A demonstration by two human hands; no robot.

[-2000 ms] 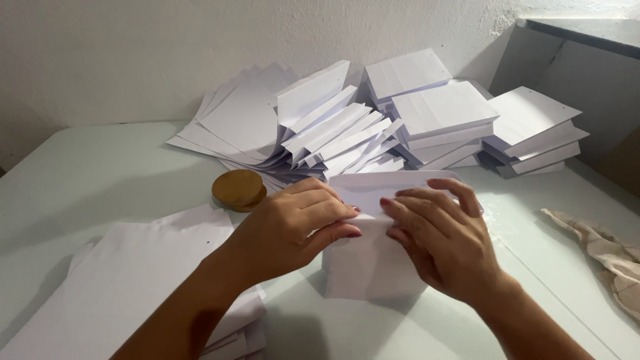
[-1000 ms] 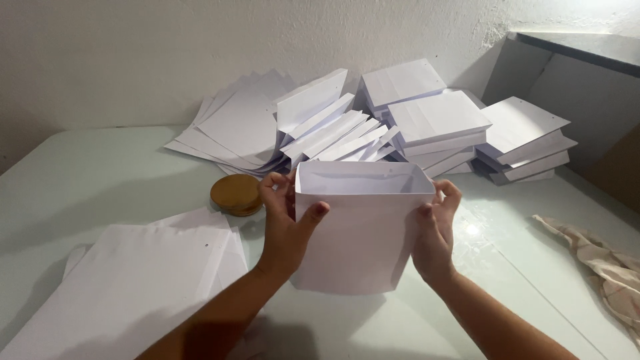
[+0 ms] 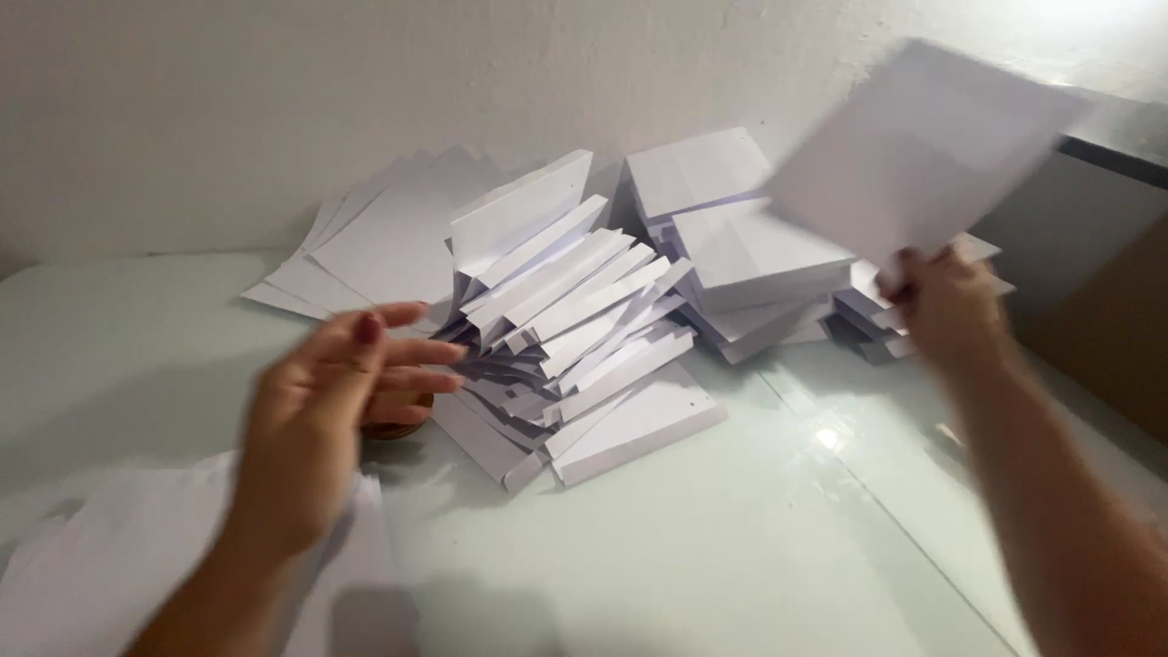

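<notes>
My right hand point(image 3: 949, 292) grips the lower edge of a white paper box point(image 3: 931, 151), raised at the upper right and blurred by motion; its opening cannot be seen. My left hand point(image 3: 338, 401) has its fingers apart and holds nothing. It hovers over the table, left of a fanned pile of partly folded white papers point(image 3: 584, 310). Behind its fingers, a round brown object point(image 3: 397, 429) is partly hidden. White folded paper boxes point(image 3: 766, 255) lie stacked behind and to the right of the pile.
Loose white sheets point(image 3: 109, 547) lie at the front left of the glass-like tabletop point(image 3: 639, 566). More flat sheets point(image 3: 383, 237) fan out by the back wall. Another stack of folded paper point(image 3: 881, 319) sits partly behind my right hand. A grey, dark-edged panel point(image 3: 1086, 219) stands at the right.
My left hand has let go of the white paper box and moved left. My right hand has carried the box up and to the right, away from the middle of the table.
</notes>
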